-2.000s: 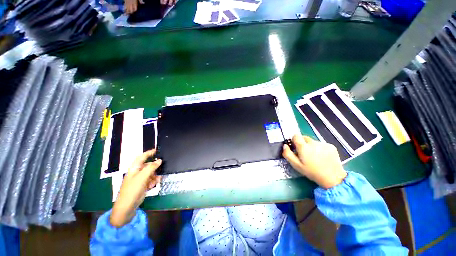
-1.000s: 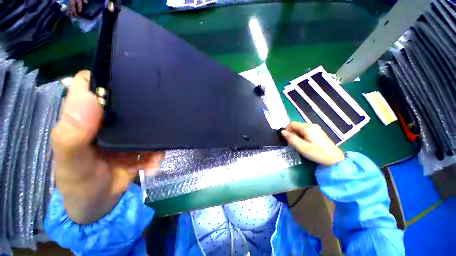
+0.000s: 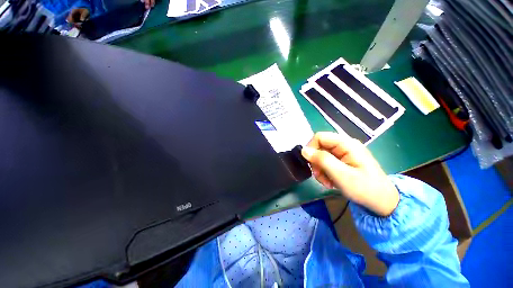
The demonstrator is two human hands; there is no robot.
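A large matte-black panel (image 3: 129, 146) is tilted up close to the camera and fills the left half of the view. Its front edge has a latch-like flap with small lettering beside it. Small black fittings stick out at its right edge. My right hand (image 3: 349, 169) pinches the panel's right corner by the lower fitting. A blue-and-white label (image 3: 265, 125) shows at the panel's right edge, beside a printed white sheet (image 3: 281, 107). My left hand is not in view; the panel covers the left side.
White strip sheets with black adhesive strips (image 3: 354, 101) lie right of the panel. Beyond are a yellow-and-white card (image 3: 417, 95), a red-and-black handled tool (image 3: 457, 117) and stacked panels (image 3: 478, 73). A grey post (image 3: 394, 34) rises behind. Another person's hand (image 3: 77, 17) is at far left.
The panel has been lifted off the padding at its left side and now looms close to the camera. My right hand still holds its right corner. My left hand has gone out of sight.
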